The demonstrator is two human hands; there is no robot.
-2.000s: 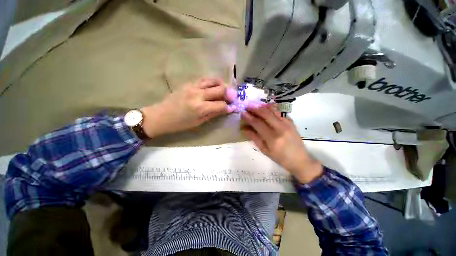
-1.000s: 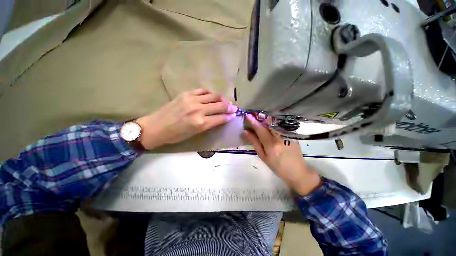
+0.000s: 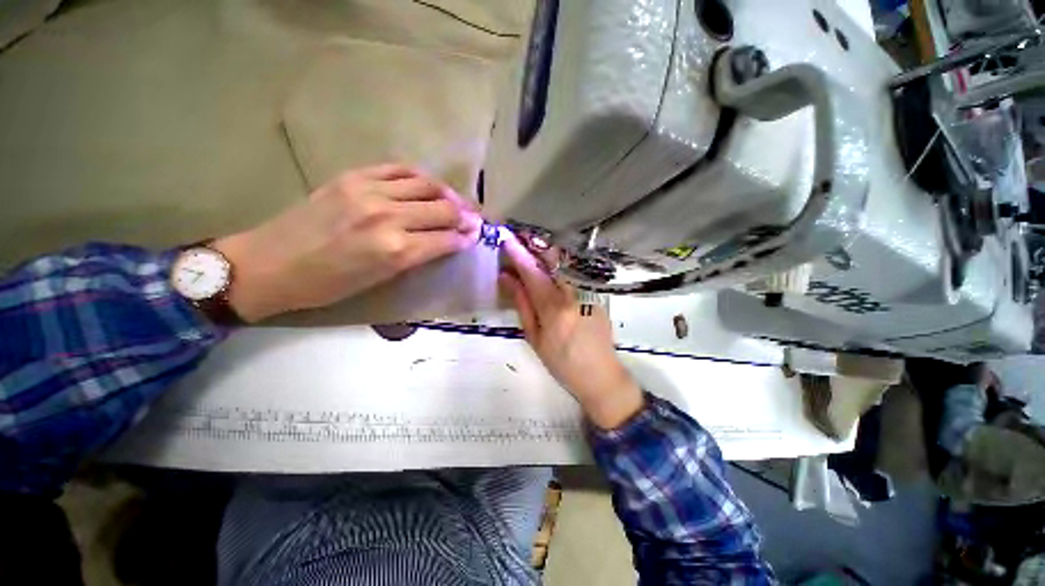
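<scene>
A large khaki garment panel (image 3: 149,137) lies over the machine bed, with a squarish patch pocket (image 3: 384,109) of the same colour on it. My left hand (image 3: 361,229) presses on the cloth left of the needle, its fingertips close together at the presser foot (image 3: 492,234). My right hand (image 3: 556,321) is just right of the foot, fingertips on the cloth edge under the machine head. Bright violet light blurs the fingertips and the needle. Whether either hand pinches the cloth is hard to see.
The white sewing machine head (image 3: 619,103) stands over the right side of the work. A printed ruler (image 3: 344,428) runs along the table's front edge. A small brown object (image 3: 681,326) lies on the bed. Khaki pieces (image 3: 854,389) sit at the table's right end.
The view has shifted, so machine, cloth and hands appear further left. Both hands stay at the presser foot. More of the pocket shows than two seconds ago.
</scene>
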